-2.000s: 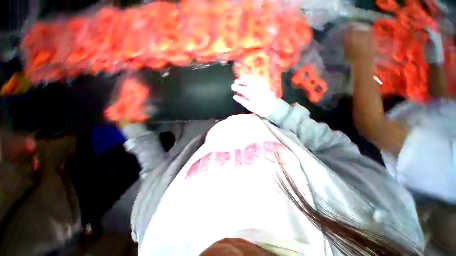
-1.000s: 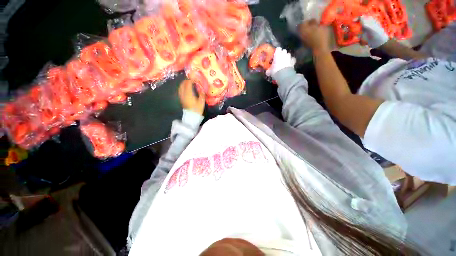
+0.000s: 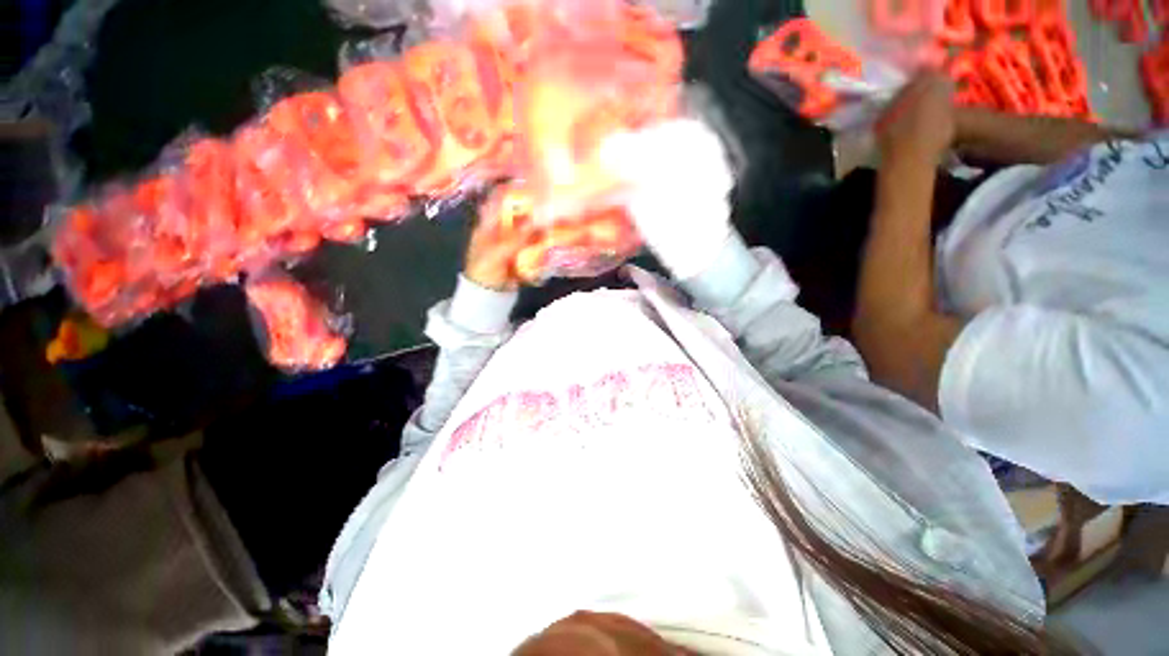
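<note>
Bagged orange parts [image 3: 372, 122] lie overlapping in a long row on the dark green table [image 3: 385, 276]. My bare left hand [image 3: 490, 244] grips the left edge of a bagged part [image 3: 577, 246] at the near right end of the row. My white-gloved right hand [image 3: 673, 180] is blurred and overexposed at the right side of the same pile. Its fingers cannot be made out, and what it holds is unclear. A single bagged part [image 3: 295, 320] lies apart, near the table's front edge at the left.
At the right, a neighbour's bare hand [image 3: 917, 122] is at clear film by an orange part [image 3: 805, 64]. Bare orange parts [image 3: 1013, 58] lie beyond that arm. A yellow-orange object [image 3: 77, 340] is at the far left. A brown carton [image 3: 141, 551] stands at lower left.
My right hand has moved left from a separate orange part to the pile by my left hand. That part no longer shows there. The neighbour's hand has moved right and nearer.
</note>
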